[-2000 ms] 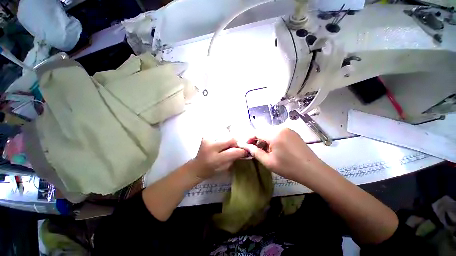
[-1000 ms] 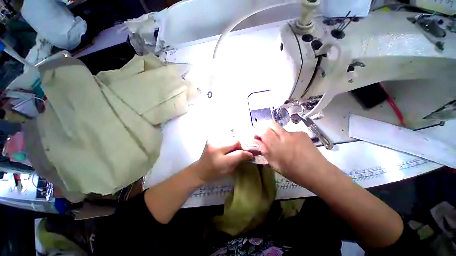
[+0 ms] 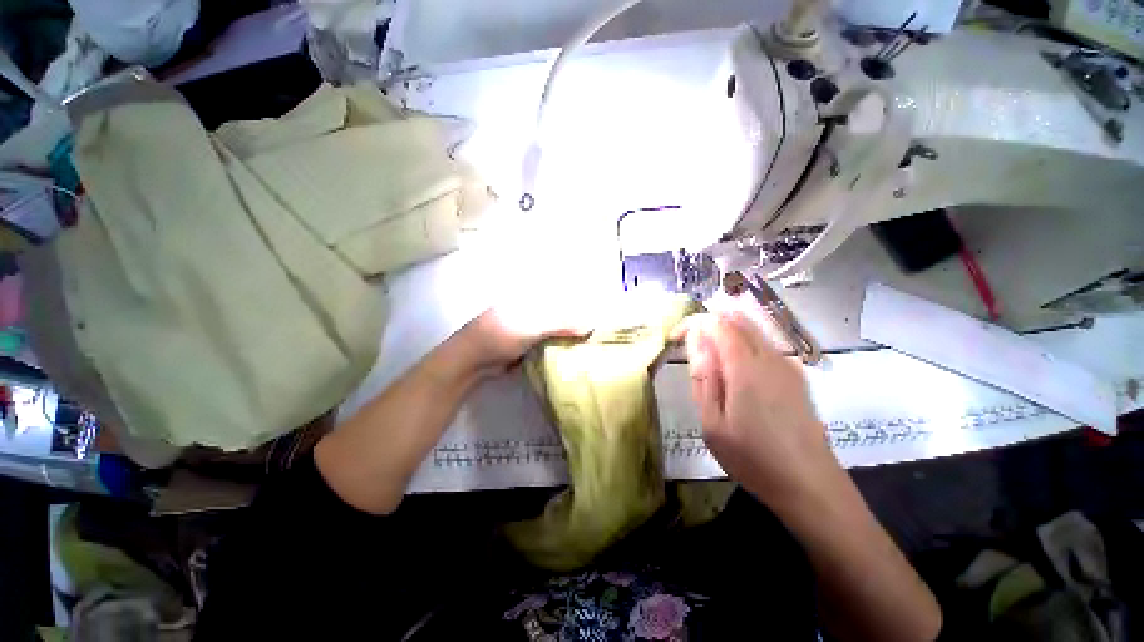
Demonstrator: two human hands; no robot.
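Observation:
An olive garment piece [image 3: 605, 414] hangs from both hands over the table's front edge toward the lap. Its upper edge lies just in front of the needle plate [image 3: 651, 270]. My left hand [image 3: 499, 341] grips the cloth's upper left edge; its fingertips are partly lost in glare. My right hand [image 3: 743, 376] pinches the upper right corner, with the fingers bent. The presser foot [image 3: 698, 268] is at the left end of the machine head. The thread snips [image 3: 783, 320] lie on the table just right of the needle area.
A pale green fabric pile [image 3: 238, 276] covers the left. The white sewing machine [image 3: 979, 119] fills the upper right. A white strip [image 3: 985, 357], a black object [image 3: 920, 238] and a red stick [image 3: 979, 278] lie at right. A white tube [image 3: 552, 94] arches left of the head.
The hands have moved apart, and the olive cloth is now spread between them, higher and nearer the needle plate. The right hand has moved slightly right. The whole view has shifted slightly.

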